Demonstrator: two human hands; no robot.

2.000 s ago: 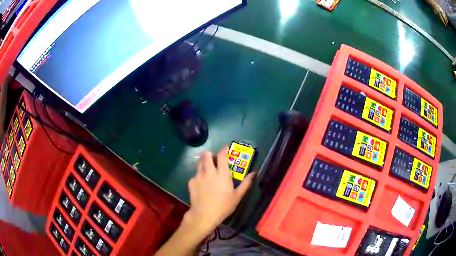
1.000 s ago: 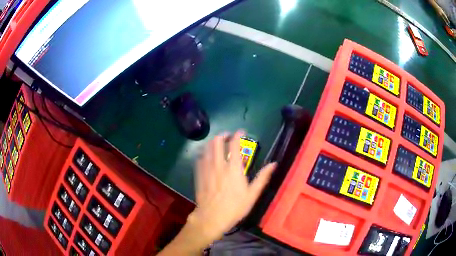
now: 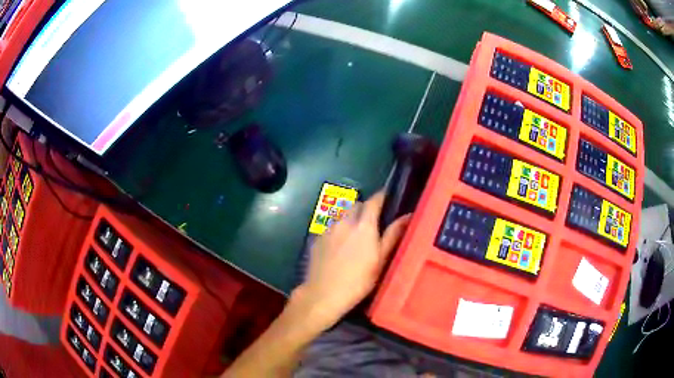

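My left hand (image 3: 344,258) is blurred, with its fingers and thumb at the handle of a black handheld barcode scanner (image 3: 410,166); its grip cannot be made out. A keypad phone (image 3: 332,207) lies face up on the green mat, its yellow face showing and its lower part behind my hand. The red-orange phone tray (image 3: 425,244) is at the right. Several phones lie face up in its pockets. One phone back (image 3: 563,334) shows in a lower pocket. Two pockets hold only white label sheets (image 3: 482,319) (image 3: 591,280). My right hand is not in view.
A black mouse (image 3: 259,159) lies left of the phone. A monitor (image 3: 140,59) fills the upper left. Red stacked trays (image 3: 196,291) stand below the bench at the left. Another mouse (image 3: 652,277) and white cable (image 3: 654,325) are at the far right.
My left hand has moved off the phone's yellow face, rightward to the scanner handle. The phone now lies more uncovered and looks shifted left. The view has shifted slightly.
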